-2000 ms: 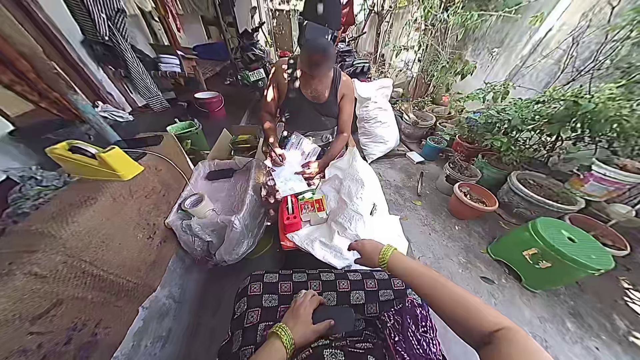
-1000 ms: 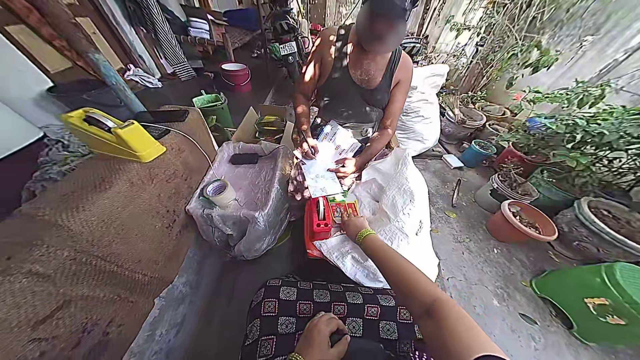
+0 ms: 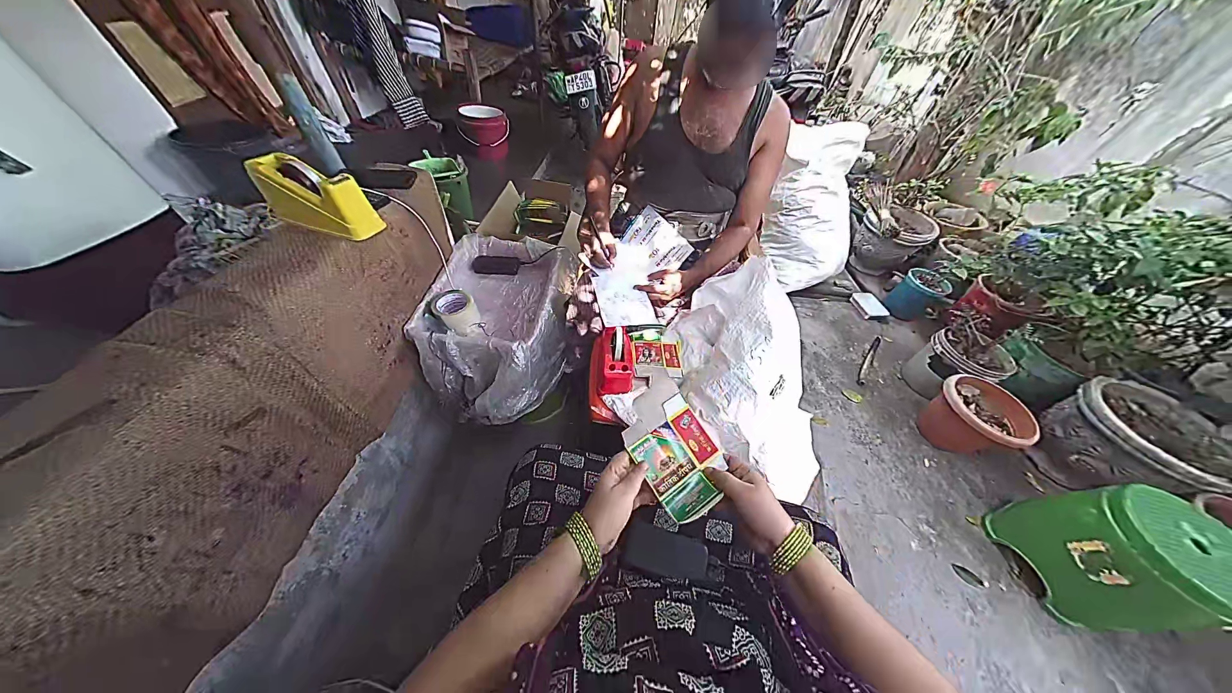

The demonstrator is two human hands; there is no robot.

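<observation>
Between my two hands is a flattened printed carton [image 3: 676, 460] in green, red and yellow, its pale inner flaps pointing away from me. My left hand [image 3: 618, 496] grips its left edge, and my right hand [image 3: 751, 500] pinches the right edge. Beyond it stands a red tape dispenser [image 3: 616, 361], with more printed cartons [image 3: 657, 356] beside it. A dark flat object [image 3: 666, 552], perhaps a phone or power bank, lies on my lap below the carton. The white woven sack [image 3: 746, 371] spreads just right of the cartons.
Opposite me a person [image 3: 707, 125] writes on papers [image 3: 626, 284]. To the left are a plastic-lined tub [image 3: 500, 327] with a tape roll [image 3: 456, 311] and a yellow tape dispenser [image 3: 313, 197] on burlap. Plant pots [image 3: 977, 414] and a green stool [image 3: 1116, 553] stand right.
One second ago my right hand reached to the cartons by the red dispenser; it is now back near my lap with a carton. My left hand has risen from my lap and holds it too.
</observation>
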